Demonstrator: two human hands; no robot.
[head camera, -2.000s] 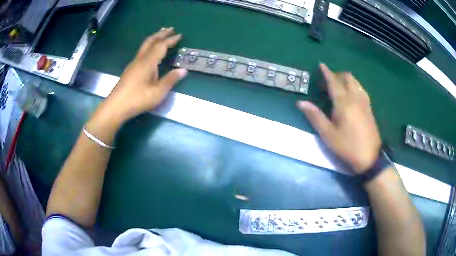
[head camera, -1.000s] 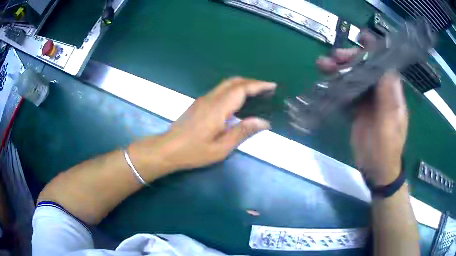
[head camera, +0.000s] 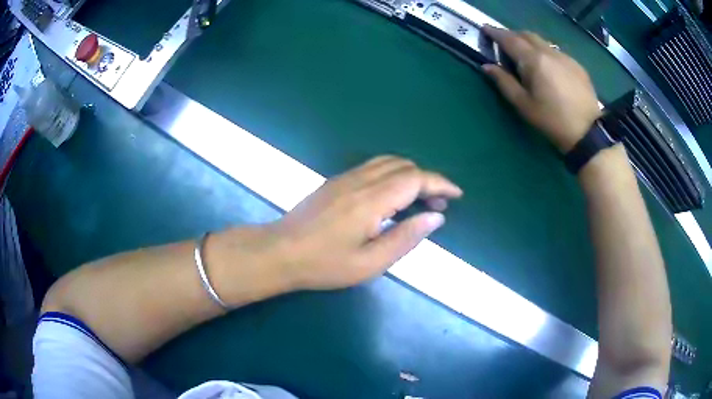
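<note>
My right hand (head camera: 550, 90) is at the far rail (head camera: 441, 23), with fingers and thumb closed around a short dark block (head camera: 495, 53) at the rail's end; the fingers hide part of it. My left hand (head camera: 363, 222) is over the middle of the bench, half curled, with thumb and forefinger apart and nothing clear between them. A dark ribbed block of stacked fixtures (head camera: 660, 152) stands to the right, partly behind my right wrist.
A machine frame with a red stop button (head camera: 88, 49) is at upper left, a clear bottle (head camera: 51, 117) below it. A pale metallic strip (head camera: 242, 156) crosses the green bench. Another ribbed stack (head camera: 683, 66) is at far right. A small scrap (head camera: 407, 376) lies near my body.
The fixture base lay on the bench, then was blurred in my right hand; that hand now has hold of the block at the rail instead. My left hand has moved right. The view has shifted.
</note>
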